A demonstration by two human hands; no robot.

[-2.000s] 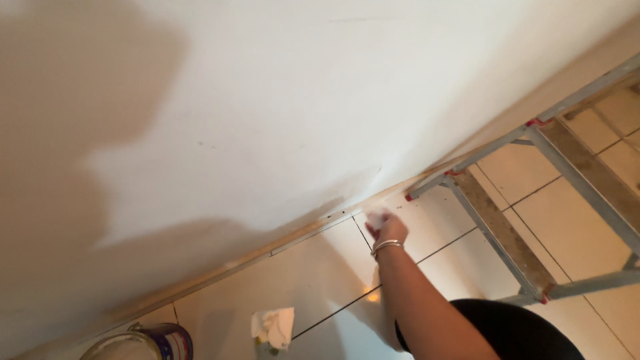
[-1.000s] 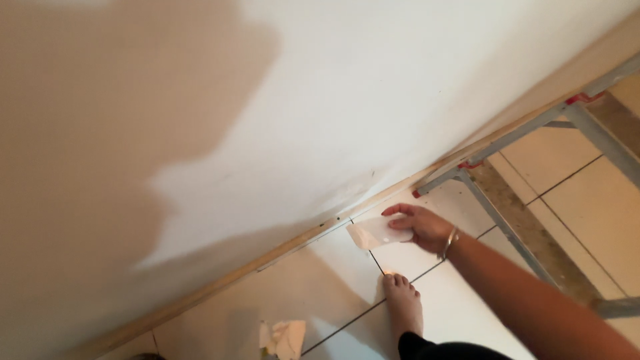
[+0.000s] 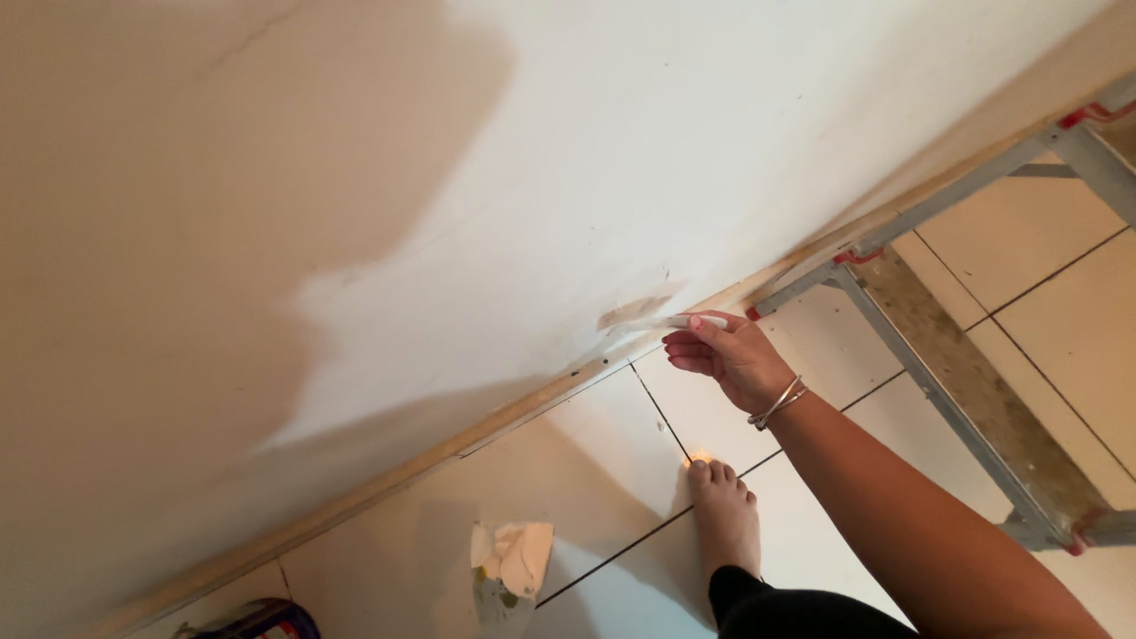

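My right hand (image 3: 728, 355), with a silver bracelet at the wrist, pinches a thin whitish flat scraper (image 3: 661, 323) between thumb and fingers. The scraper's far edge lies against the low part of the white wall (image 3: 532, 222), just above the baseboard (image 3: 497, 422). Beside it on the wall is a damp-looking beige smear (image 3: 635, 306). A clear flat piece bearing a heap of cream-coloured paste (image 3: 519, 555) lies on the tiled floor. My left hand is out of the frame.
A metal stepladder (image 3: 941, 399) with red fittings stands at the right, close to the wall. My bare foot (image 3: 723, 501) is on the floor tiles (image 3: 621, 461). A dark tub (image 3: 275, 619) is partly visible at the bottom left.
My right hand has moved from over the floor tiles to the wall, bringing the scraper against it. A beige smear now shows on the wall there.
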